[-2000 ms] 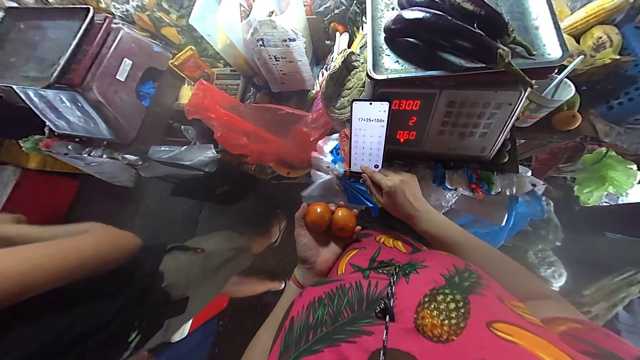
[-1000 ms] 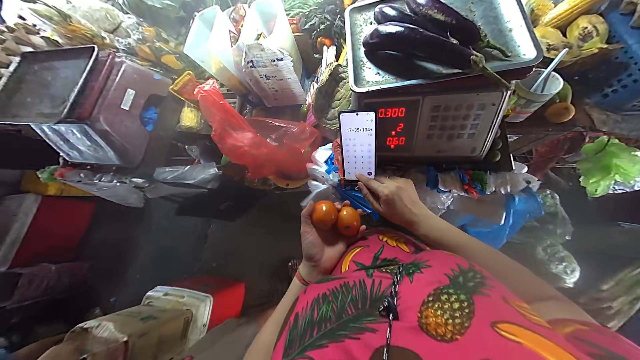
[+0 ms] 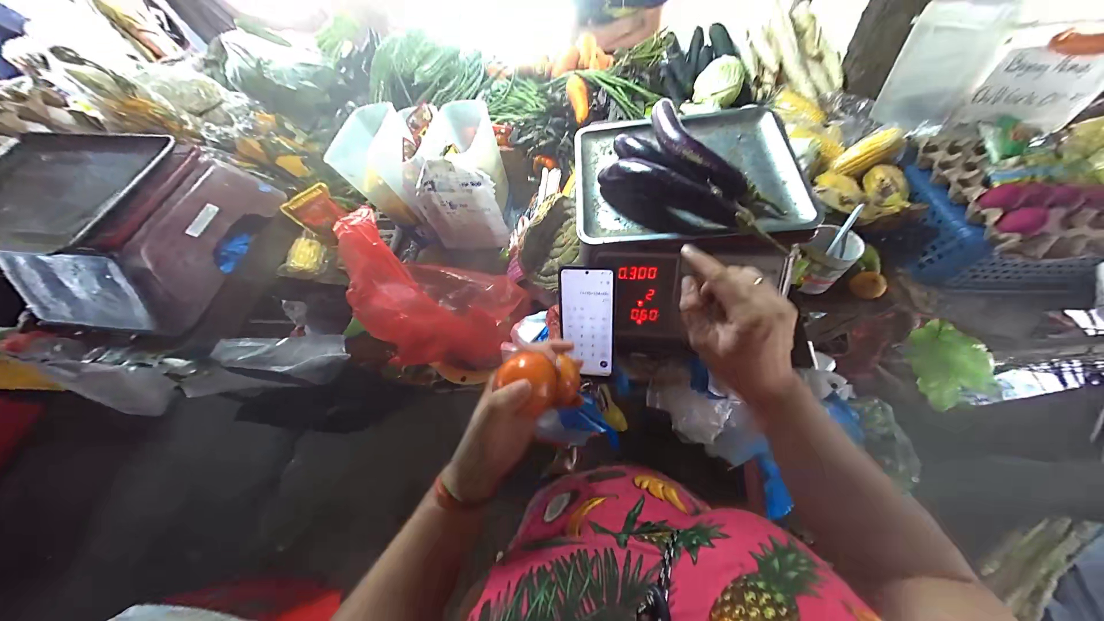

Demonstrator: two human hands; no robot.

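Note:
Two orange-red tomatoes [image 3: 528, 382] rest in my left hand [image 3: 504, 414], its fingers around them, just below and left of a smartphone [image 3: 586, 321] that shows a calculator. The phone stands against the front of a digital scale [image 3: 660, 302] with lit red digits. My right hand [image 3: 742, 323] is over the scale's keypad side, holding nothing, with its index finger extended toward the edge of the metal tray [image 3: 591, 220]. Several dark purple eggplants [image 3: 664, 185] lie on that tray.
A red plastic bag [image 3: 414, 302] and white plastic containers [image 3: 457, 190] are left of the scale. Farther left is another scale [image 3: 198, 216]. On the right are a cup [image 3: 828, 259], corn [image 3: 869, 151] and a blue crate [image 3: 957, 233]. Vegetables line the back.
My right hand has moved from the phone's lower edge up and right over the scale. My left hand, holding the tomatoes, has come nearer the phone. The person at left seen earlier is out of view.

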